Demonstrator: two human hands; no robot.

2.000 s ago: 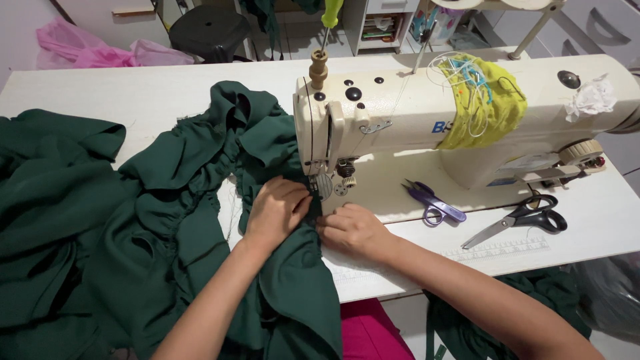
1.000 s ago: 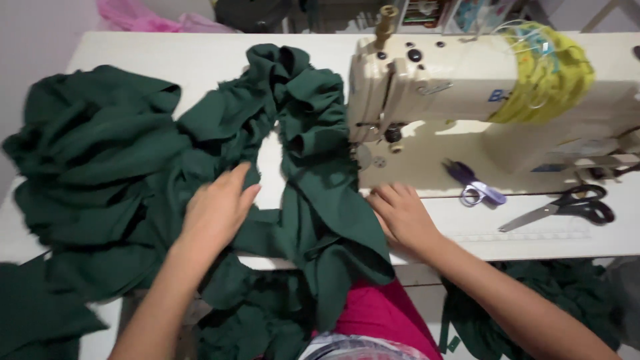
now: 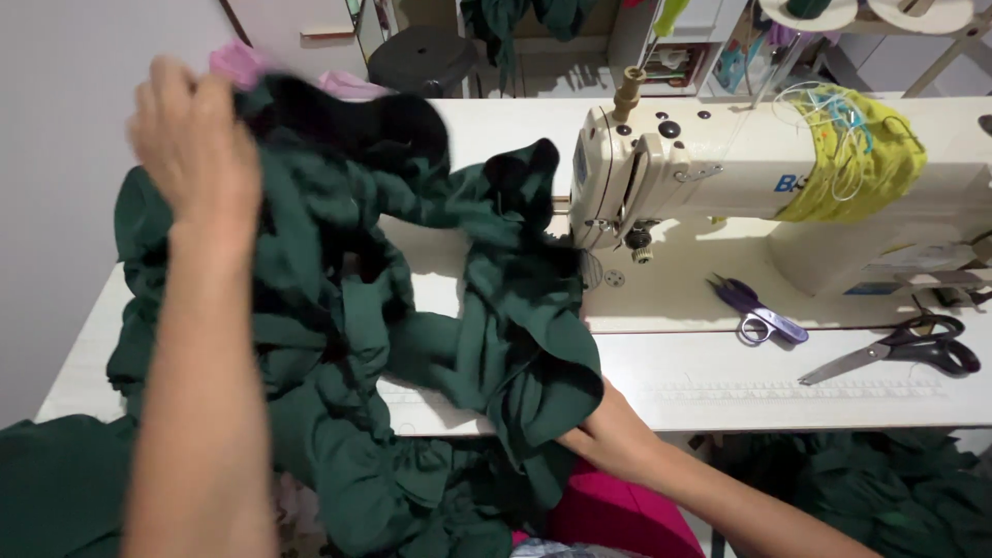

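Observation:
Dark green gathered fabric (image 3: 418, 341) lies over the white table left of the sewing machine (image 3: 721, 163) and hangs down at the front edge. My left hand (image 3: 198, 139), blurred by motion, is raised at the upper left, shut on a lifted part of the fabric. At the table's front edge, my right hand (image 3: 601, 430) reaches under a ruffled fold; its fingers are hidden, so its hold cannot be told. Purple thread snips (image 3: 759, 314) lie on the machine bed's front edge, and black-handled scissors (image 3: 899, 349) lie to their right.
Yellow-green cloth (image 3: 868, 155) with loose threads drapes over the machine arm. A printed ruler scale (image 3: 783, 391) runs along the table. A black stool (image 3: 422, 58) and a pink plastic bag (image 3: 240, 66) are behind the table. More green fabric (image 3: 876, 480) lies below at the right.
My left hand has moved up and left, lifting part of the fabric. My right hand, on the table beside the machine a second ago, is now partly under the fabric at the front edge.

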